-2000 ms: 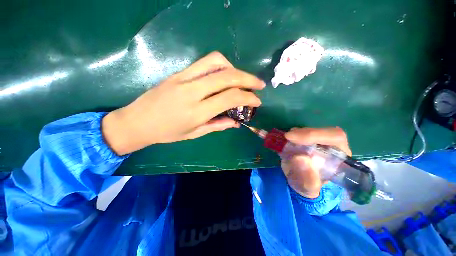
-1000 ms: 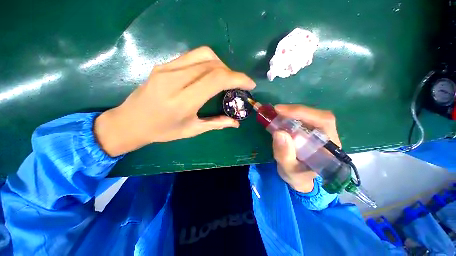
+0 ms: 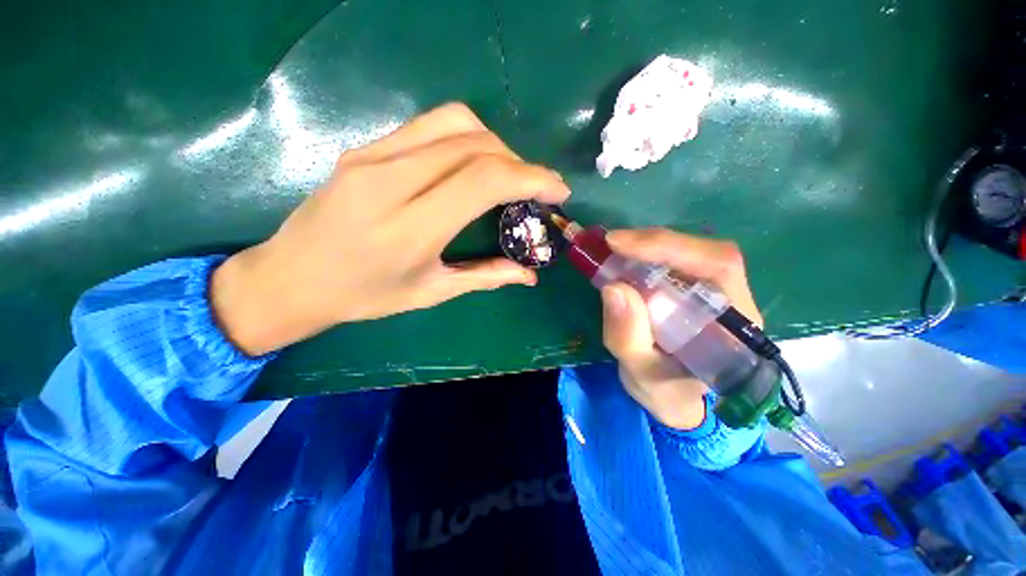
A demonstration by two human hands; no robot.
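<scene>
A small round black assembly (image 3: 529, 234) with shiny details on its open face is pinched between the thumb and index finger of my left hand (image 3: 377, 219), face up over the green bench. My right hand (image 3: 675, 321) holds the glue dispensing syringe (image 3: 695, 326) like a pen. Its barrel is clear-pinkish, with a dark red front and a green rear end. The brass-coloured dispensing needle (image 3: 560, 223) points at the upper right rim of the assembly; I cannot tell if it touches. A crumpled white wiping tissue (image 3: 657, 115) with red specks lies on the bench beyond.
The green bench (image 3: 833, 214) has its near edge just below my hands. At the right are a round pressure gauge (image 3: 998, 194) on a dark box, and a curved grey hose (image 3: 936, 264). Blue objects (image 3: 945, 484) stand on the pale floor at the lower right.
My left hand has turned the assembly's face up and moved its fingers to the rim. The needle has moved from its lower side to its upper right rim, and my right hand has shifted slightly left.
</scene>
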